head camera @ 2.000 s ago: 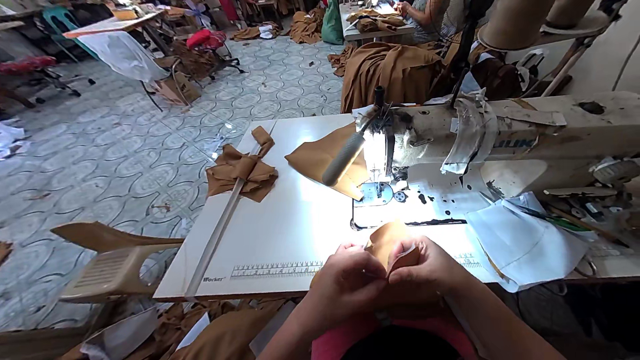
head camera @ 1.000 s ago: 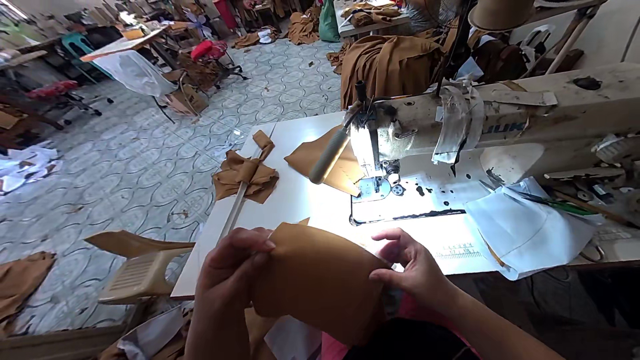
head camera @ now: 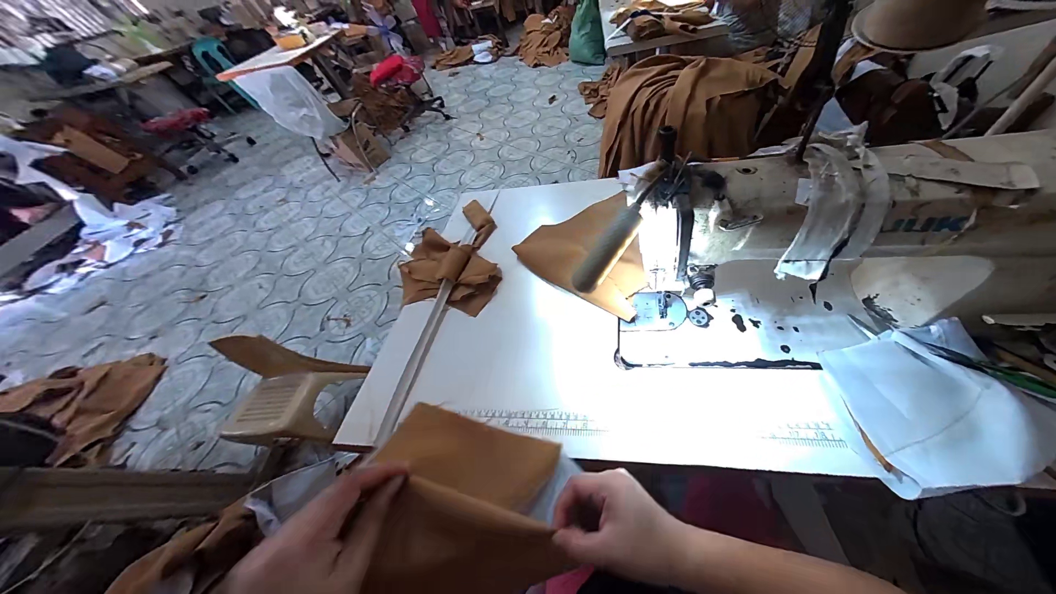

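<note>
Near the bottom of the view my left hand [head camera: 330, 532] grips a brown fabric piece [head camera: 474, 462] by its left side, fingers pressed on a fold. Its right edge is pinched by my right hand [head camera: 606, 520]. A white layer [head camera: 554, 487] shows behind the brown cloth. Another brown fabric piece [head camera: 569, 247] lies on the white table [head camera: 511, 355], its tip beside the needle plate [head camera: 660, 311] of a sewing machine [head camera: 916, 214]. Farther left, a bunch of brown cloth [head camera: 452, 268] sits over a long flat strip [head camera: 417, 363].
White material [head camera: 932, 404] and scissors lie at the table's right. A beige plastic chair [head camera: 276, 404] stands left of the table. Heaped brown fabric [head camera: 681, 103] is behind the machine, and more brown cloth [head camera: 91, 400] lies on the floor at left.
Two seconds ago both hands were close together on the cloth; they are now apart, with the cloth spread between them. Since one second ago, the cloth shows a fold and a white layer.
</note>
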